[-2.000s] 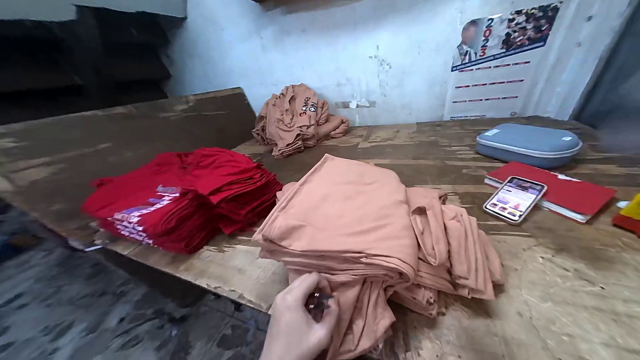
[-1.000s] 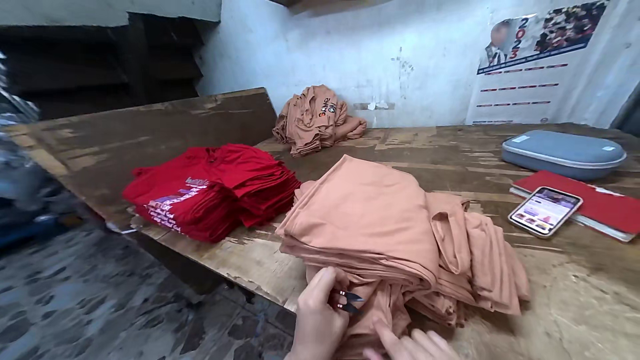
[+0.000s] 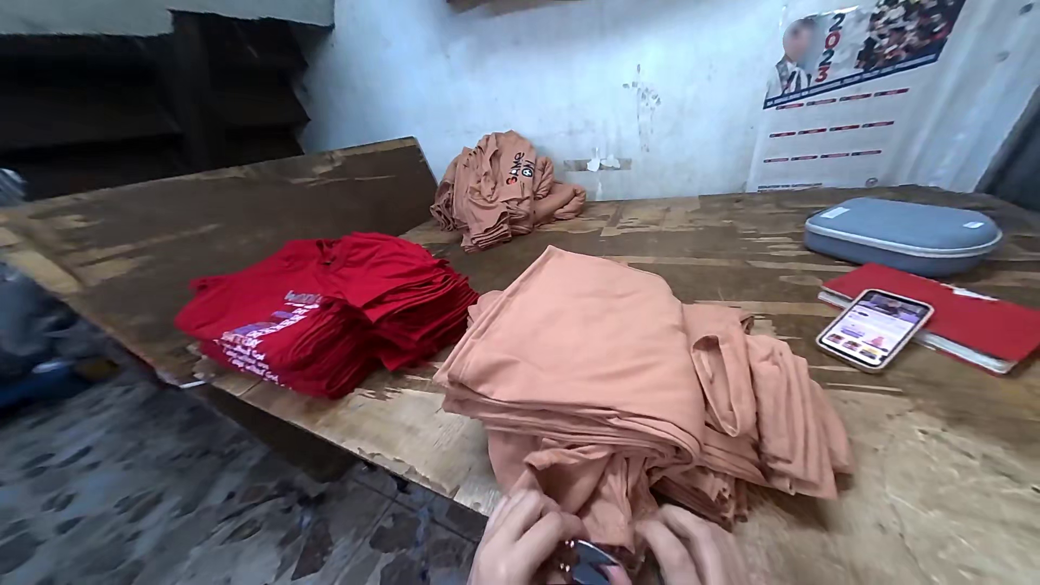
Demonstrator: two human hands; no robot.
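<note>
At the near edge of the wooden table, my left hand (image 3: 520, 540) holds small metal thread snips (image 3: 591, 562), with the blades showing between my hands. Salmon cloth is pinched in the fingers of my right hand (image 3: 691, 546), just to the right of the snips. The cloth hangs from beneath a thick stack of folded salmon garments (image 3: 585, 341); more bunched layers of the same fabric (image 3: 772, 406) lie along its right side. My fingertips are partly hidden by cloth and the frame's bottom edge.
Left of the stack lies a pile of printed red shirts (image 3: 325, 309). Behind is a heap of salmon garments (image 3: 504, 191) by the wall. On the right are a blue zip case (image 3: 902, 236), a red folder (image 3: 959, 313) and a lit phone (image 3: 875, 329). The table edge (image 3: 390, 463) drops to the floor.
Two seconds ago only my left hand showed, at the stack's front; my right hand has since come in from below and taken hold of the hanging cloth. The stacks have not moved.
</note>
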